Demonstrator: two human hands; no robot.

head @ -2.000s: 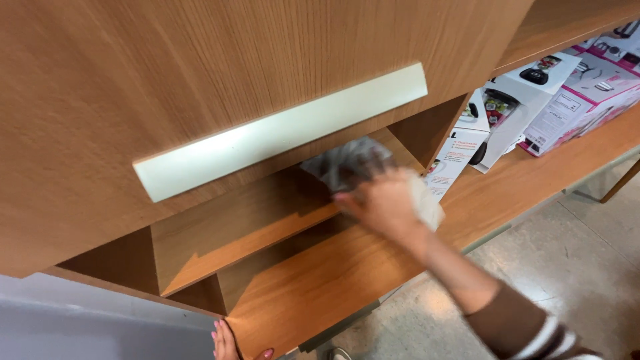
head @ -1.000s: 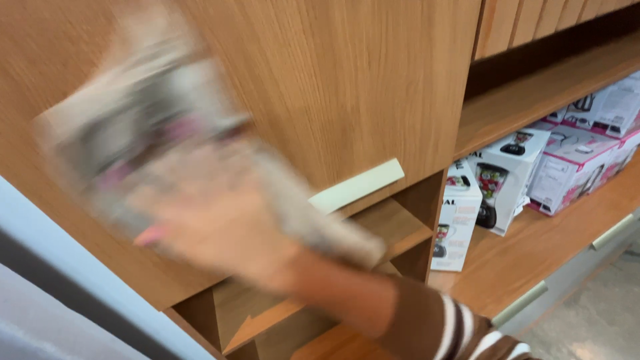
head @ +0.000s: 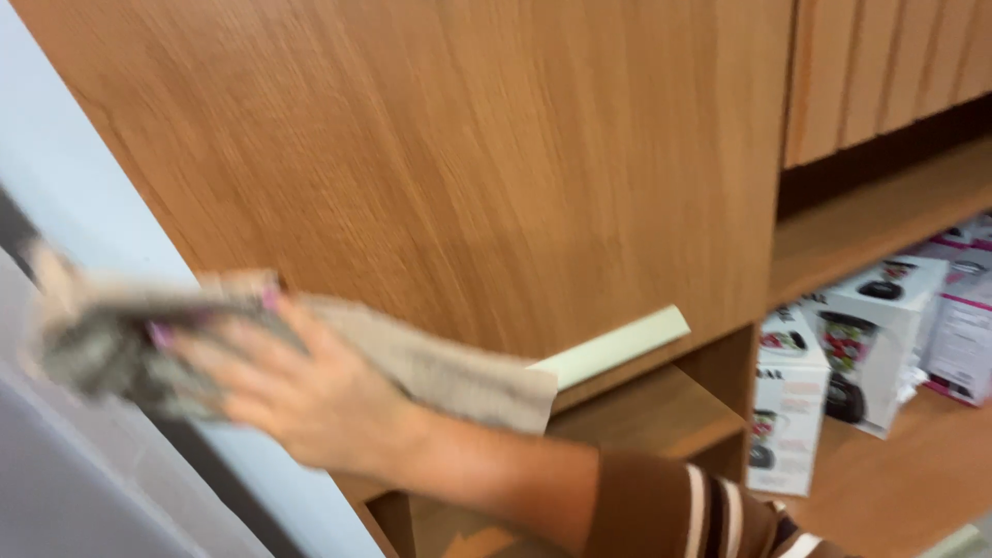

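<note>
My right hand (head: 310,387) holds a beige and grey cloth (head: 457,372), bunched under the fingers, with one flap trailing back over the wrist. Hand and cloth are blurred, at the left edge of a wooden cabinet door (head: 480,170), beside a pale side panel. A light handle strip (head: 620,349) runs along the door's lower edge, right of the cloth's loose end. My left hand is out of view.
Below the door are open wooden compartments (head: 651,411). At the right, boxed blenders (head: 876,341) and pink-and-white boxes (head: 961,333) stand on a wooden shelf. A slatted door (head: 883,70) is at the upper right. A grey surface (head: 70,465) lies at the lower left.
My right hand has moved with the cloth from the compartment below the door, across the door, to its left edge. My left hand, earlier at the lower cabinet's edge, has gone out of view.
</note>
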